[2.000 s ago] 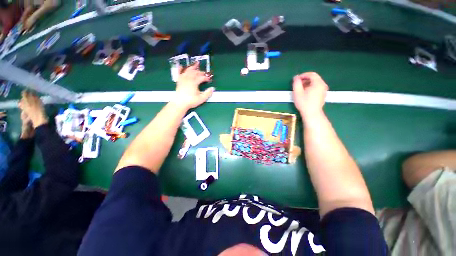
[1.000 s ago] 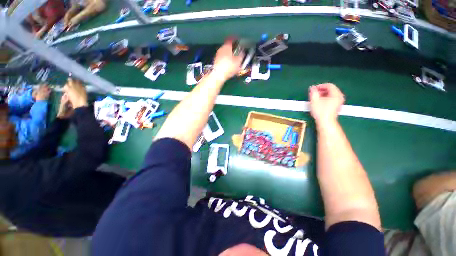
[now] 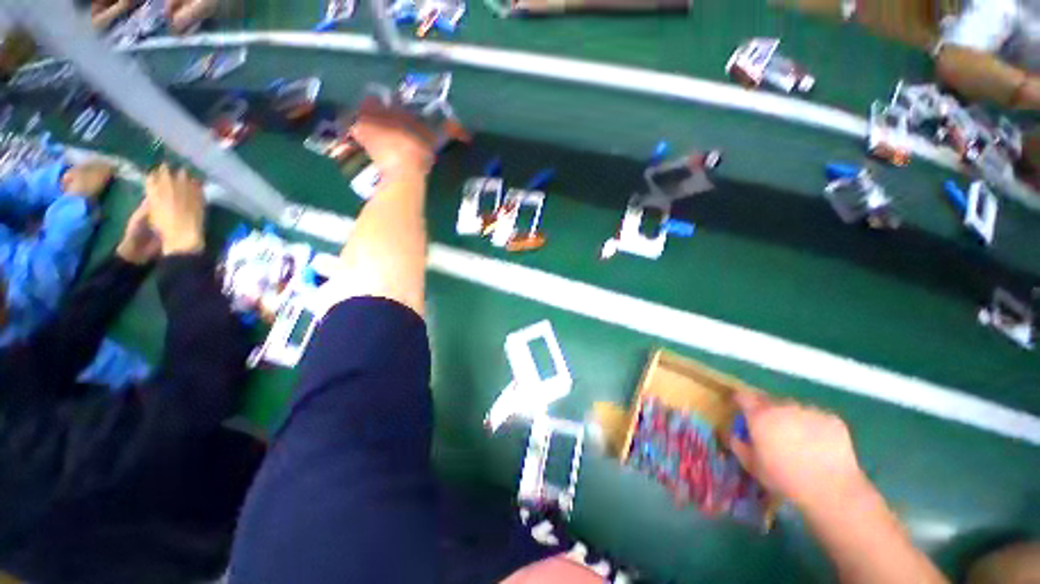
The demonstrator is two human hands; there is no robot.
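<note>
My left hand [image 3: 393, 135] reaches over the belt at upper left, blurred, among white-framed units; whether it holds one is unclear. My right hand [image 3: 798, 451] is at the right side of the open cardboard box [image 3: 698, 386]. A blue cylinder [image 3: 740, 428] shows between its fingertips; a firm grip cannot be made out. The box holds a mass of small blue-grey parts with red wires [image 3: 690, 456]. Two white housings, an upper one [image 3: 538, 363] and a lower one [image 3: 552, 459], lie left of the box.
A white rail [image 3: 639, 314] separates the bench from the green belt [image 3: 776, 274]. Units with blue cylinders [image 3: 644, 226] lie along the belt. A pile of white housings [image 3: 265, 274] lies at left beside a neighbour's hands [image 3: 165, 215]. A grey bar [image 3: 160, 108] crosses the upper left.
The view has turned, so the bench appears shifted and tilted. My left hand has moved left along the belt. My right hand has come down from beside the rail to the box.
</note>
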